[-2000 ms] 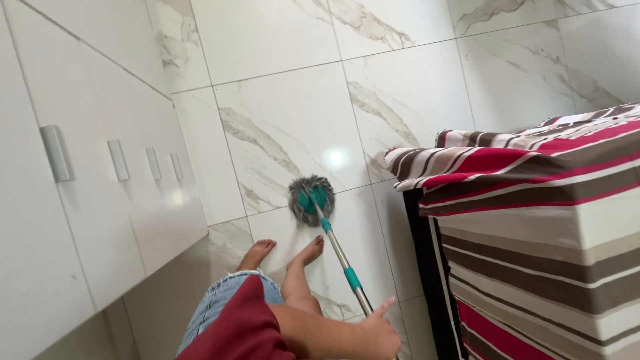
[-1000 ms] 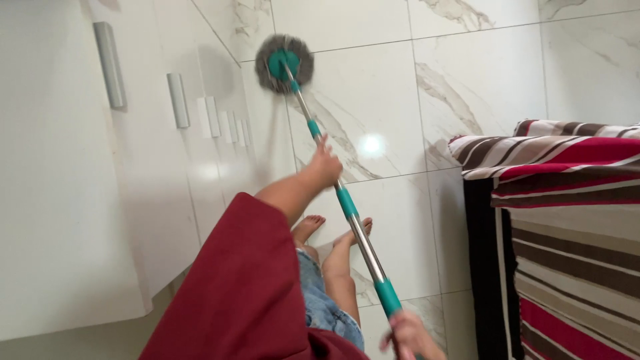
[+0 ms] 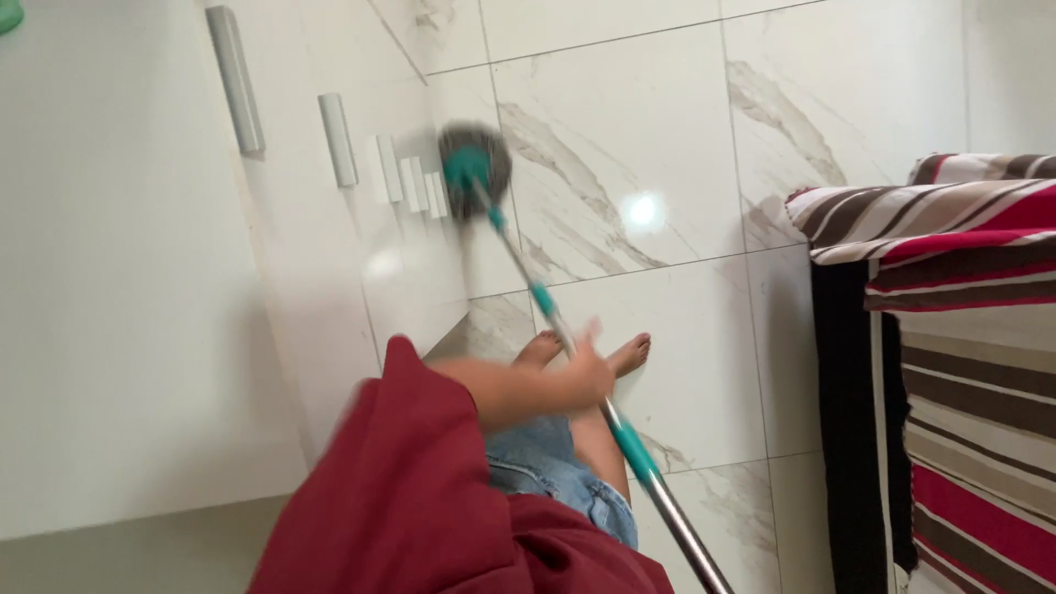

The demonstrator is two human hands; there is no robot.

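Note:
My left hand (image 3: 590,371) grips the upper part of a long mop handle (image 3: 678,516), a silver metal pole with teal joints. The pole slants from the bottom edge up and left to a round mop head with a teal centre and grey fibres (image 3: 497,165). The head is blurred and lies at the foot of the white drawer fronts, over the marbled tile floor (image 3: 610,107). My right hand is out of view, and the pole's lower end runs out past the bottom edge.
White drawer fronts with metal handles (image 3: 337,139) line the left, below a white top surface (image 3: 124,289). At the right stands a bed or similar piece with a dark side, draped in a striped cloth (image 3: 973,396). My bare feet (image 3: 631,353) rest on the tiles.
Two seconds ago one hand was near the pole's lower part; a second ago two hands were on it. Now only one shows. The mop head has moved from beside my feet to the drawer fronts.

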